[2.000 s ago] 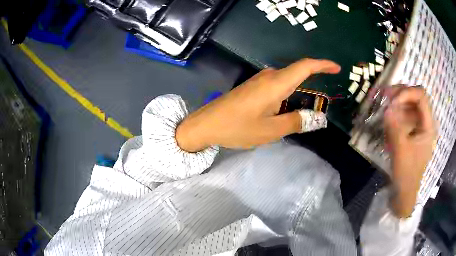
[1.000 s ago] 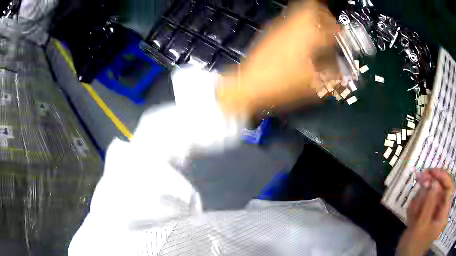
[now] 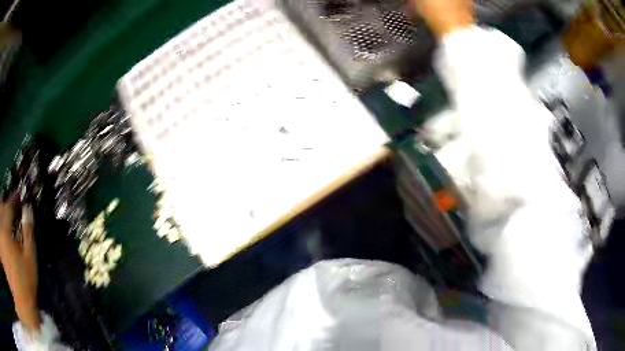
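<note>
My left hand (image 3: 19,264) is at the far left edge, small and blurred, by the black tray and the shiny silver parts (image 3: 79,164). Whether it holds anything does not show. My right hand (image 3: 445,12) is cut off by the top edge, with the arm stretched forward beside the smoky clear tray (image 3: 377,34); its fingers are hidden. The large white parts tray (image 3: 274,137) lies tilted in the middle, with rows of thin dark slivers towards its far side and few marks elsewhere. Cream-white pads (image 3: 101,250) lie in loose piles left of it. No unit housing can be made out.
A small white square (image 3: 402,93) lies between the white tray and my right sleeve. The machine with an orange button (image 3: 445,200) is at the right. A blue crate (image 3: 171,325) is below the bench. A dark gap lies between the tray and my lap.
The view has swung right. My right hand has gone from the white tray to the top, near the clear tray. My left hand is now at the far left edge.
</note>
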